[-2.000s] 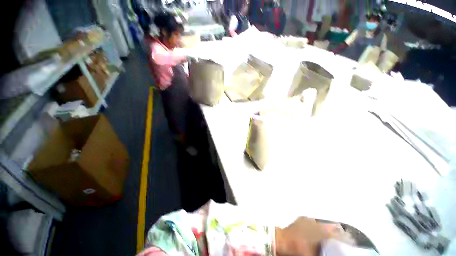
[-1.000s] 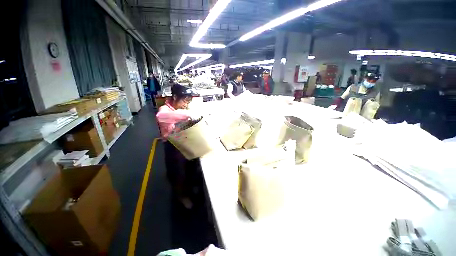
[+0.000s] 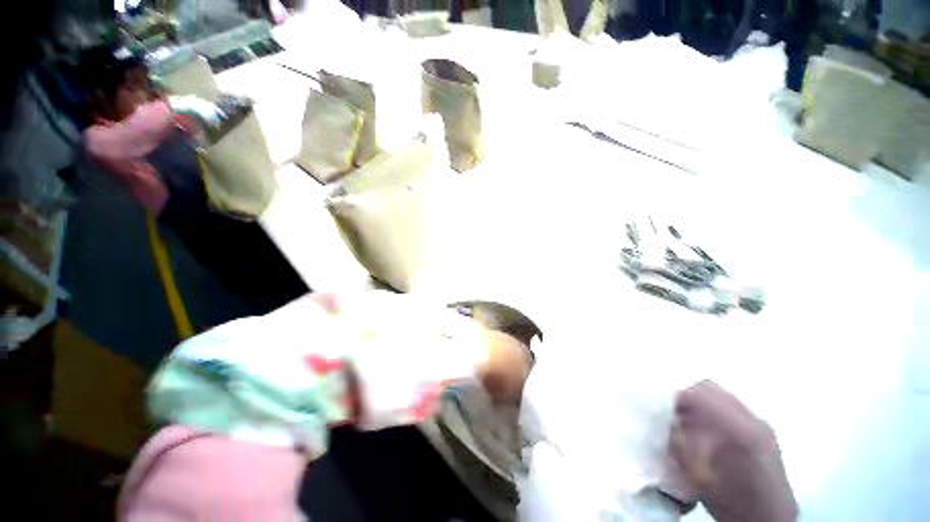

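A beige-taupe bag (image 3: 474, 428) lies at the table's near edge, its dark opening rim partly covered by my left sleeve and hand. My left hand (image 3: 506, 369) is at the bag's opening; its fingers are hidden or blurred. My right hand (image 3: 726, 454) is at the lower right, blurred, with fingers curled on white paper (image 3: 586, 464). The paper bunches between the bag and my right hand, and its outline merges with the white table.
A yellow-edged bag (image 3: 388, 224) stands just ahead, with more bags (image 3: 331, 133) behind it. A bundle of grey-beige straps (image 3: 688, 270) lies mid-table. Stacked bag bodies (image 3: 841, 110) are at the far right. A person in pink (image 3: 133, 138) handles a bag at the left edge.
The view has turned down and to the right. Both my hands and the near bag have come into view. The person in pink still has hands at a bag.
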